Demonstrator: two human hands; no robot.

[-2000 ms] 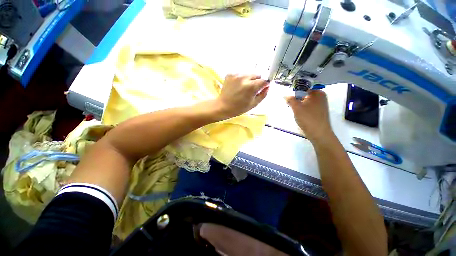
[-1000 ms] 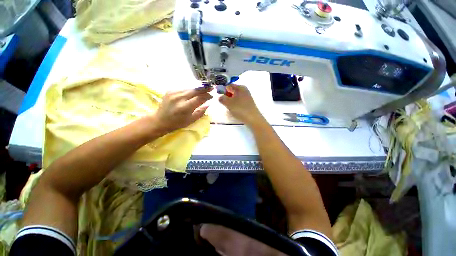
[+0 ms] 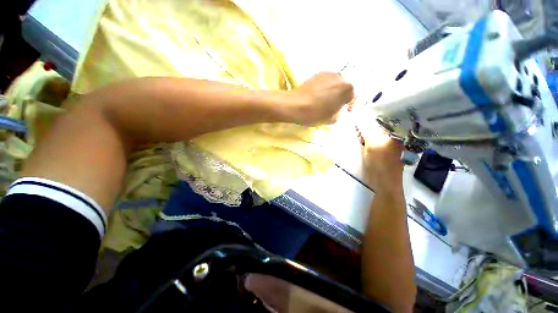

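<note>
The pale yellow cloth (image 3: 183, 46) lies spread on the white table, left of the sewing machine (image 3: 450, 92). Its lace trim (image 3: 211, 174) hangs over the front edge. My left hand (image 3: 324, 98) is curled beside the needle area, at the right end of the cloth; what its fingers hold is too bright and blurred to tell. My right hand (image 3: 380, 147) is close by, just below the machine head, with its fingertips partly hidden by the head and glare. The needle and presser foot cannot be made out.
Snips with blue handles (image 3: 430, 217) and a black phone (image 3: 434, 170) lie on the table right of my right forearm. The ruled table edge (image 3: 318, 217) runs along the front. Yellow bundles (image 3: 137, 183) sit low at left, and more cloth (image 3: 495, 287) is at lower right.
The camera view has swung and tilted, so the machine appears turned at right. My left hand is now more curled than a second ago. Both hands remain near the needle area.
</note>
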